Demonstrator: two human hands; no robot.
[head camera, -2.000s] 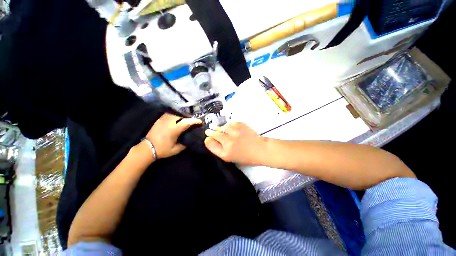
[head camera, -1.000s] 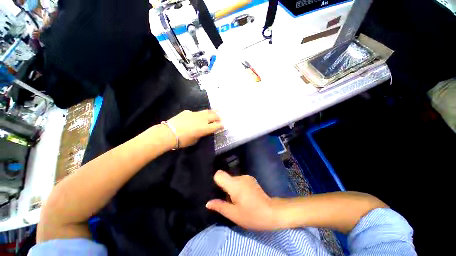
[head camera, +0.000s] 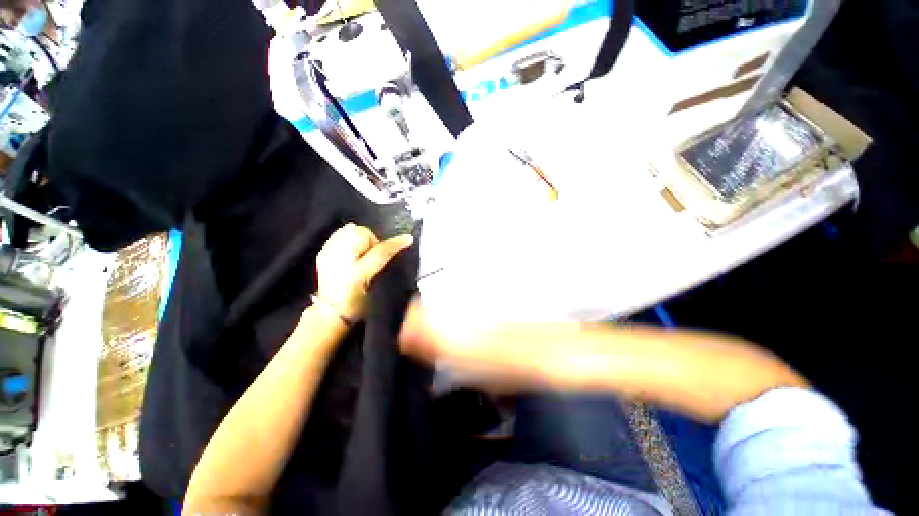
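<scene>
The black garment piece (head camera: 252, 252) lies left of the needle and hangs over the table's front edge. My left hand (head camera: 353, 264) is on it, fingers curled into the cloth and thumb pointing toward the presser foot (head camera: 411, 181). My right hand (head camera: 438, 338) is blurred at the cloth's right edge, lower and nearer to me; its fingertips are unclear. The white sewing machine (head camera: 368, 76) stands behind. The cloth reaches up to the foot; whether it is under the foot cannot be told.
Orange thread snips (head camera: 539, 176) lie right of the needle on the white table (head camera: 564, 252). A parts tray (head camera: 756, 161) with plastic-wrapped contents is at the right. A black band (head camera: 428, 66) hangs over the machine head. A wooden-handled tool (head camera: 514, 32) rests along the head.
Since one second ago my left hand has turned, its fingers now curled into the cloth. My right hand has moved up to the cloth's edge. The camera view has shifted closer to the machine.
</scene>
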